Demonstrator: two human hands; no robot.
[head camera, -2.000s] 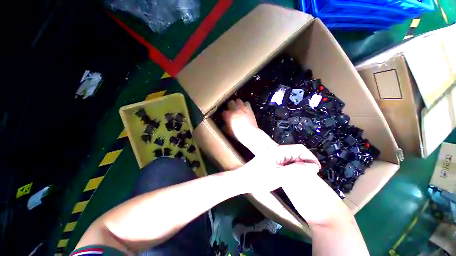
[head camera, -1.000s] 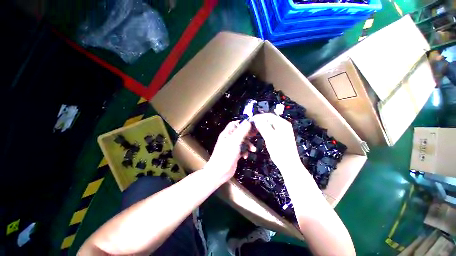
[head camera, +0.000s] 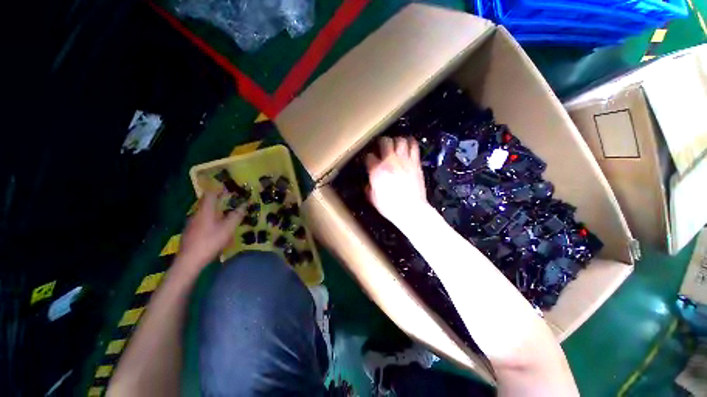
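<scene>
My left hand is at the left end of the yellow tray, fingers spread over the small black plastic parts lying there. Whether it holds a part is hidden. My right hand reaches into the open cardboard carton, at the left side of the black parts heap. Its fingers are bent down to the parts; I cannot tell if it grips one. Pale pieces and red bits show in the heap.
My knee is against the tray's near side. Blue crates stand beyond the carton. A second carton is at right. A clear plastic bag lies at the top left. A large black surface fills the left.
My hands, together over the heap one second ago, are apart. My left hand has moved left to the tray; my right hand is lower in the carton. The camera view has also shifted.
</scene>
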